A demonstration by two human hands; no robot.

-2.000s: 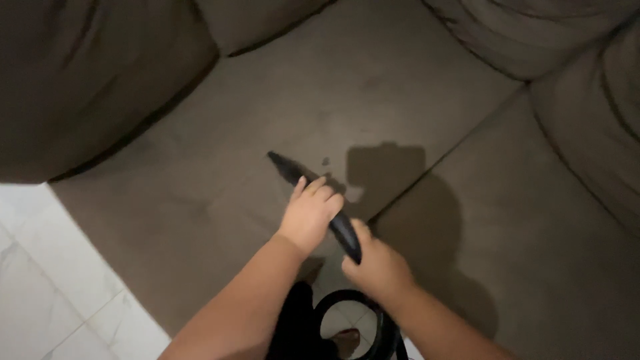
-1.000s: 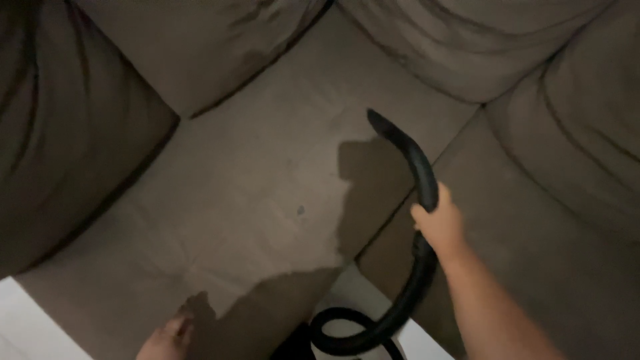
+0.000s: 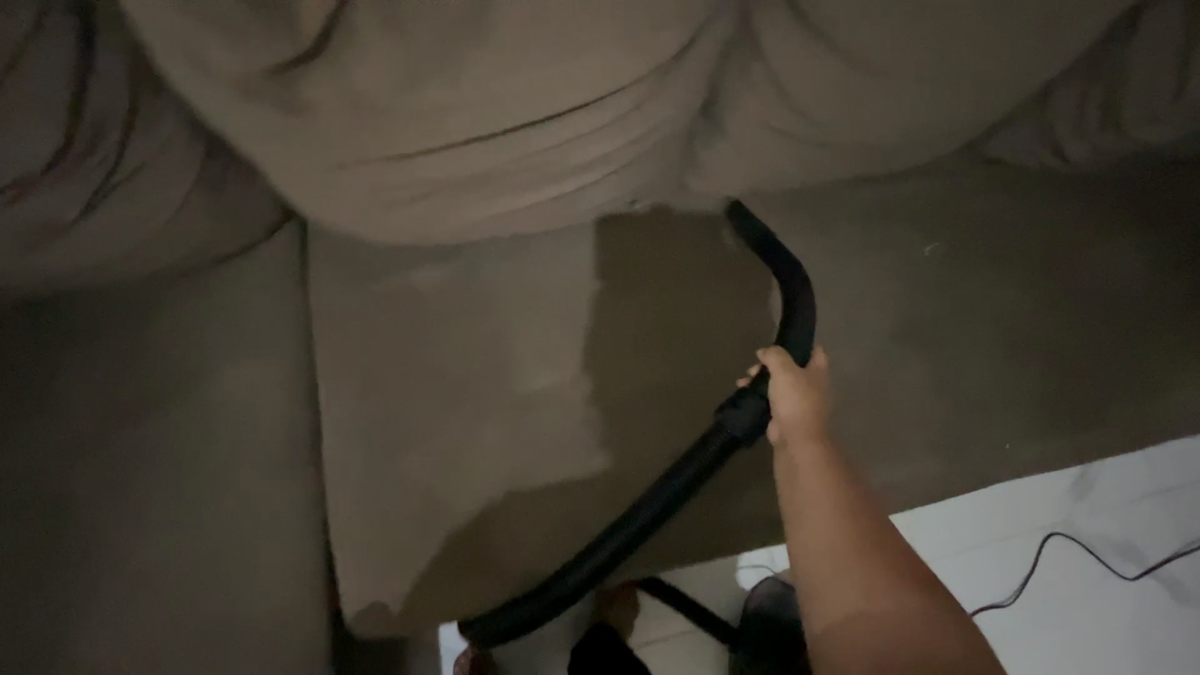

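Observation:
My right hand (image 3: 795, 398) is closed around the black handle of a vacuum cleaner hose (image 3: 623, 530). The curved black tube (image 3: 795, 291) rises from the hand, its narrow tip beside the foot of a back cushion, over the sofa's seat cushion (image 3: 450, 375). From the grip, the ribbed hose runs down and left to the seat's front edge. Part of a dark object, perhaps the vacuum's body (image 3: 771, 623), shows at the bottom. My left hand is out of view.
Puffy back cushions (image 3: 469, 112) line the top. A seam parts the left seat section (image 3: 159, 450) from the middle one. On the white tiled floor (image 3: 1078, 562) lies a thin dark cable (image 3: 1041, 553). A foot (image 3: 619, 605) shows at the bottom.
The view has swung far round to another stretch of the sofa. My left hand, on the tube two seconds ago and low at the left after that, has left the frame. My right hand still grips the tube.

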